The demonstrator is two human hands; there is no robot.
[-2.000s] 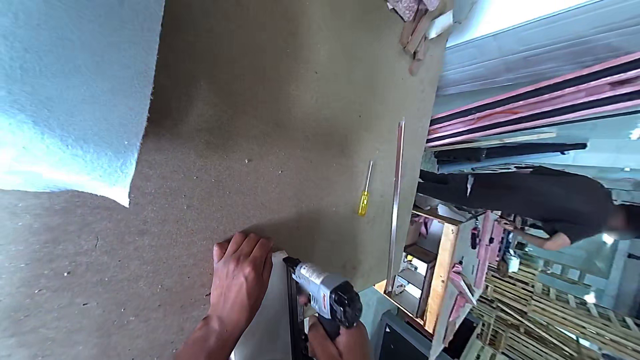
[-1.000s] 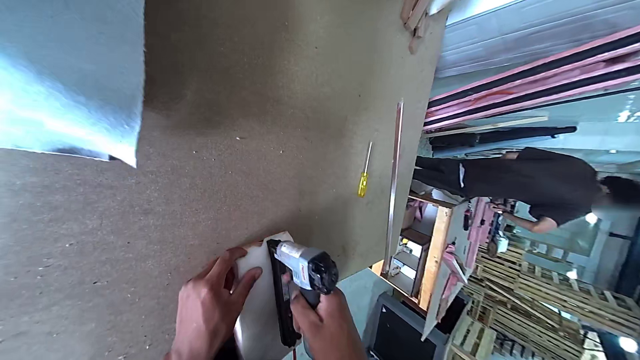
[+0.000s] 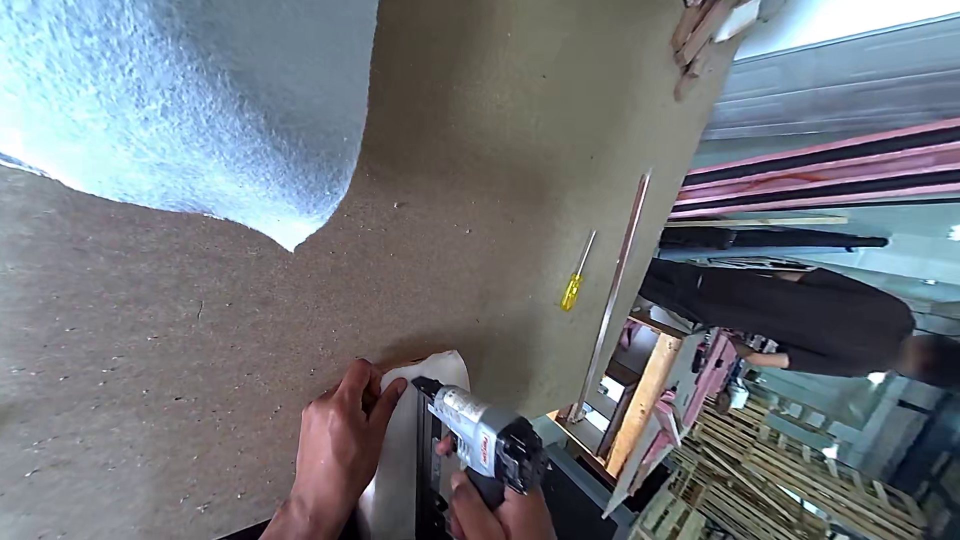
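My left hand (image 3: 341,435) pinches the edge of a strip of white material (image 3: 401,450) between thumb and fingers, near its rounded end at the bottom of the view. In my right hand (image 3: 499,510) is a grey and black pneumatic staple gun (image 3: 480,439), gripped by its handle. Its nose rests on or just over the white material, close to my left thumb; whether it touches cannot be told. The gun's long black magazine lies along the strip. The lower part of the strip is out of view.
A yellow-handled screwdriver (image 3: 571,292) and a long thin metal strip (image 3: 615,289) lie on the brown worktable (image 3: 480,262). Grey-white felt sheet (image 3: 225,135) covers the upper left. Wood scraps (image 3: 701,37) sit at the far edge. Beyond stand a person in dark clothes (image 3: 795,315) and stacked wooden slats (image 3: 787,465).
The left hand has shifted its hold on the white material, from flat beside it two seconds ago to pinching its edge. The staple gun's nose has come round toward the left thumb.
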